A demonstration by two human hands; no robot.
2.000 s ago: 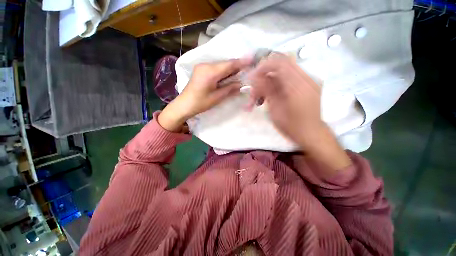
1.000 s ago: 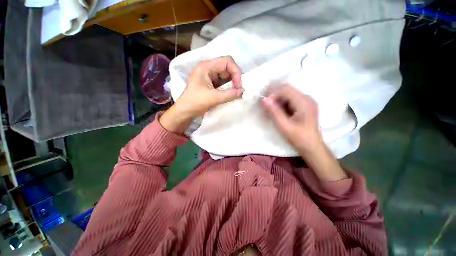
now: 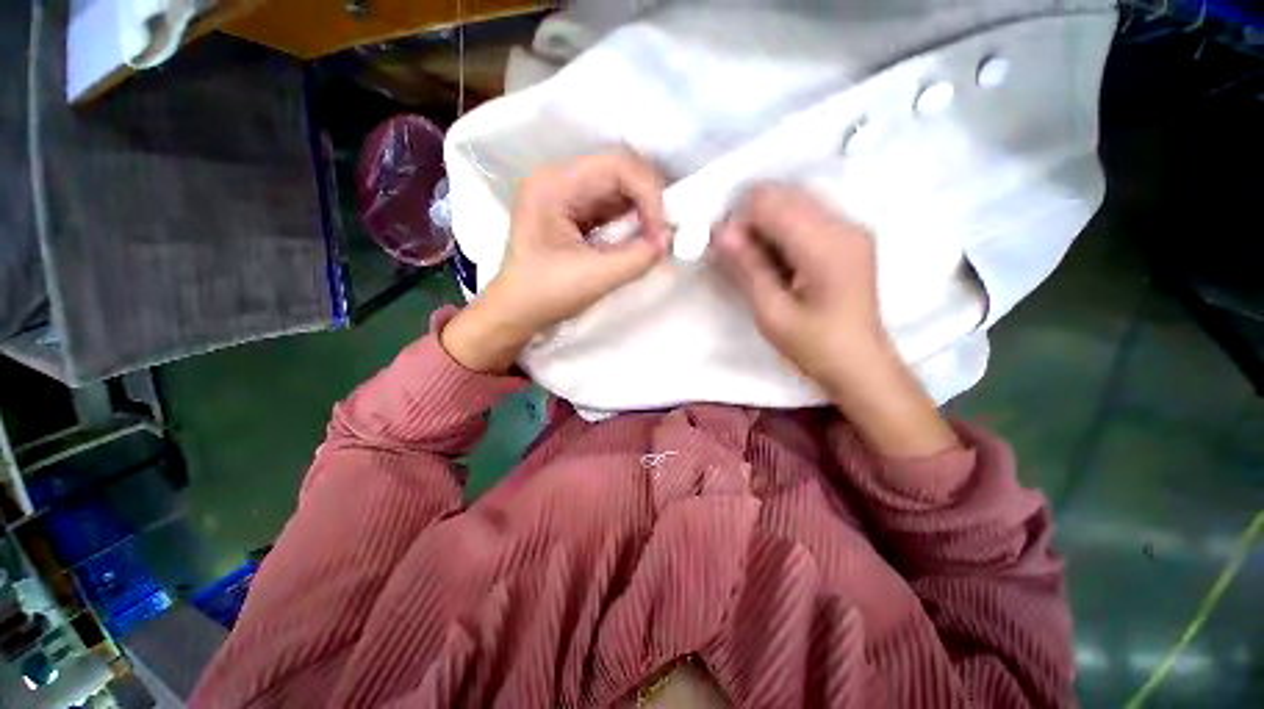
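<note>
An off-white garment [image 3: 610, 333] lies over my lap, with a row of white buttons [image 3: 934, 99] at its upper right and a pocket opening at the right. Another white button [image 3: 690, 243] shows between my two hands. My left hand [image 3: 582, 236] has thumb and forefinger pinched together at that button's left side; what it pinches is too small to tell. My right hand [image 3: 804, 270] is slightly blurred, fingertips closed together just right of the button. No needle or thread can be made out between the fingers.
A wooden drawer [image 3: 374, 21] under a white-topped table is at the upper left. A large grey cloth bin [image 3: 180, 208] stands left. A dark-red basket with plastic liner [image 3: 404, 190] is on the green floor [image 3: 277, 429]. Blue items [image 3: 104, 554] are at the lower left.
My hands, first close together and overlapping, moved apart, then slightly closer again. The white button now shows clearly between them. The view has shifted a little, with the bin and drawer further toward the edge.
</note>
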